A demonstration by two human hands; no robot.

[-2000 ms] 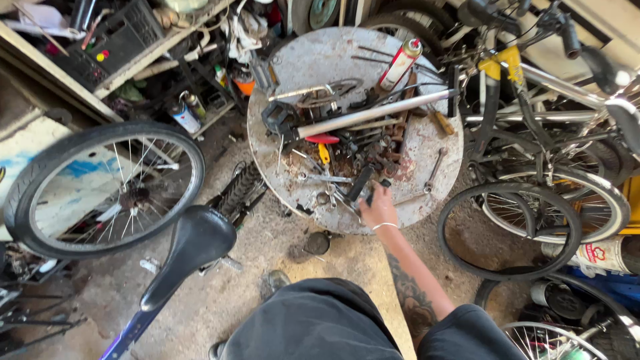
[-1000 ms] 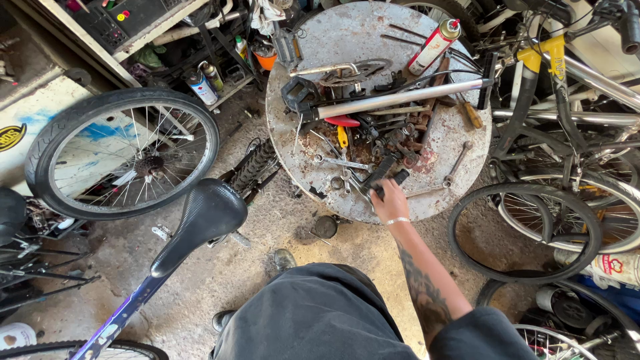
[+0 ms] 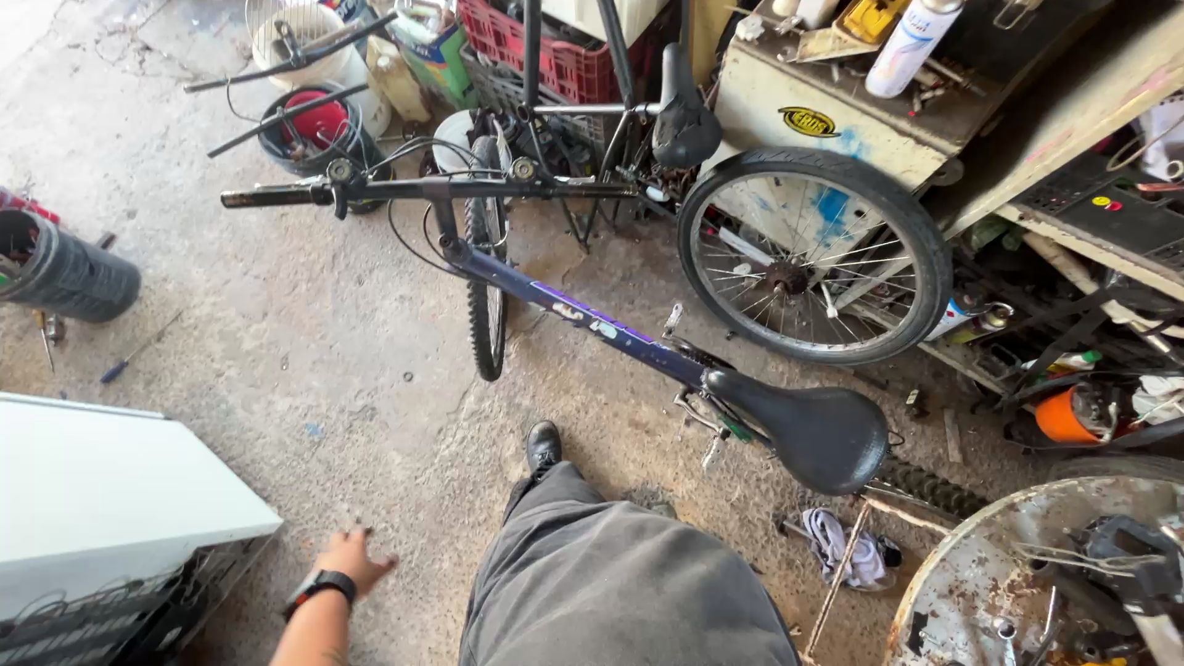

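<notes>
My left hand (image 3: pixel 353 561), with a dark watch on its wrist, is held out over the concrete floor at the lower left. Its fingers are spread and hold nothing. A white cabinet-like box (image 3: pixel 120 486) is nearest to it, on its left. My right hand is out of the frame. Ahead of me stands a dark blue and purple bicycle frame (image 3: pixel 583 319) with a black saddle (image 3: pixel 825 430) and a straight handlebar (image 3: pixel 398 190). At the lower right shows the rusty round metal table (image 3: pixel 962 564) with tools and parts on it.
A loose bicycle wheel (image 3: pixel 936 277) leans by a cream cabinet (image 3: pixel 832 102). Buckets (image 3: pixel 88 277) hold parts, and a screwdriver (image 3: pixel 116 370) lies on the floor at left. A red crate (image 3: pixel 555 55) is at the top. A whitish cloth (image 3: pixel 846 550) lies near the table.
The view has swung far to the left, so the round table is now at the lower right. The hand that was over the tools is no longer seen, and my left hand has come into view.
</notes>
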